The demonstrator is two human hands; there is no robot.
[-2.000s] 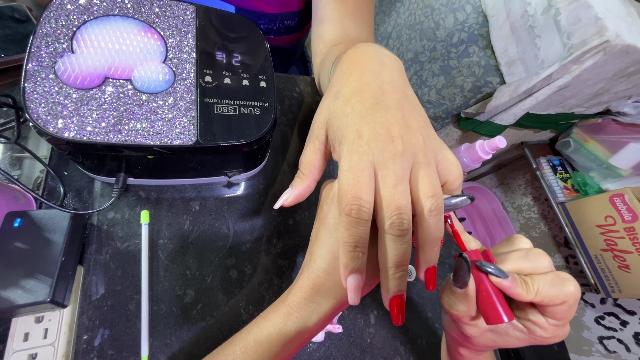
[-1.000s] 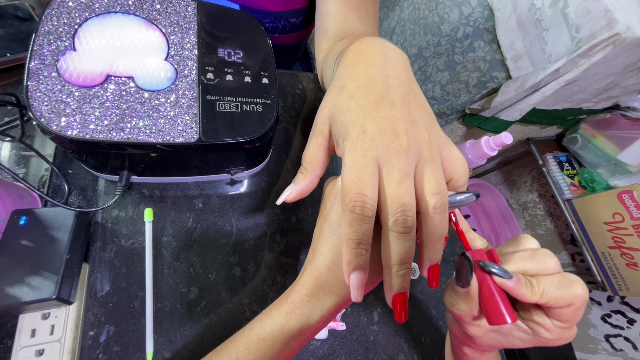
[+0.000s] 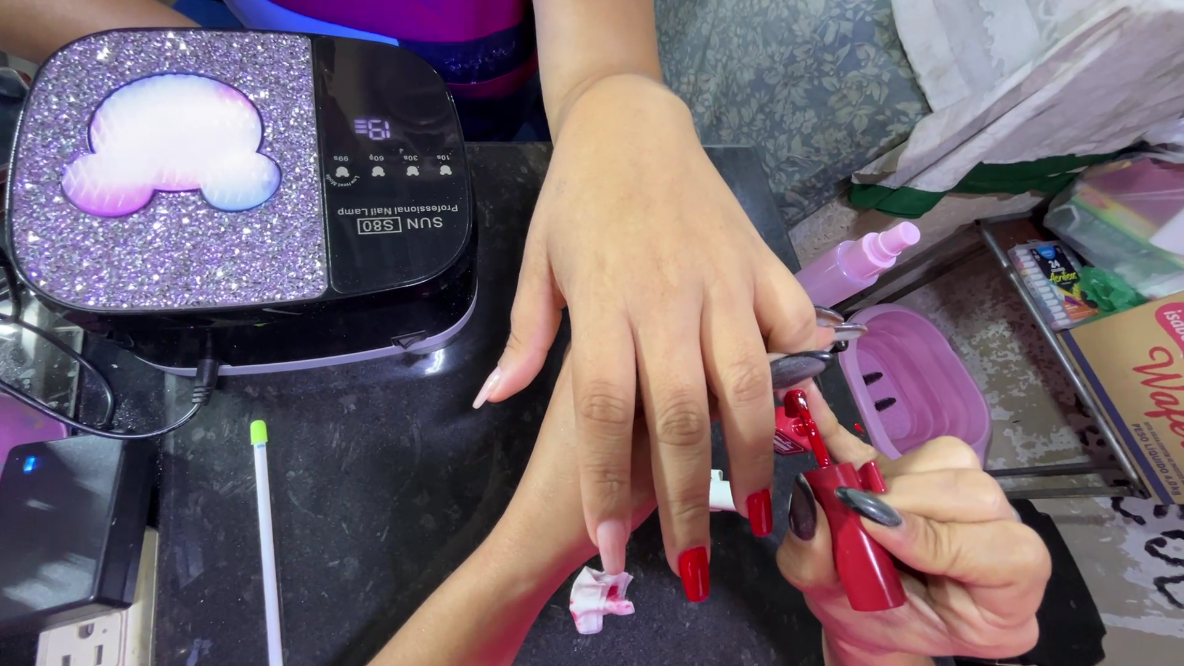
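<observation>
My right hand [image 3: 925,555] holds the red cap of a nail polish brush [image 3: 856,546], its wet red bristles pointing up toward the other person's fingers. My left hand [image 3: 800,368] is mostly hidden beneath the other person's hand [image 3: 657,250]; its forearm enters from below, and its dark-nailed fingertips show near that person's little finger. Two of the other person's nails are red, while the index nail and thumb nail are pale pink. A red polish bottle [image 3: 791,430] shows partly behind my fingers. A crumpled white wipe with red stains [image 3: 601,599] lies under the index fingertip.
A glittery nail lamp [image 3: 185,268] with a lit display stands at the upper left. A green-tipped white stick [image 3: 265,546] lies on the dark tabletop. At right are a pink spray bottle [image 3: 856,264], a pink plastic basket [image 3: 925,379] and a metal rack [image 3: 1064,370] holding a cardboard box [image 3: 1138,379].
The brush has moved down and away from the other person's little finger. The stained wipe and the red bottle show more now. The lamp's display has changed.
</observation>
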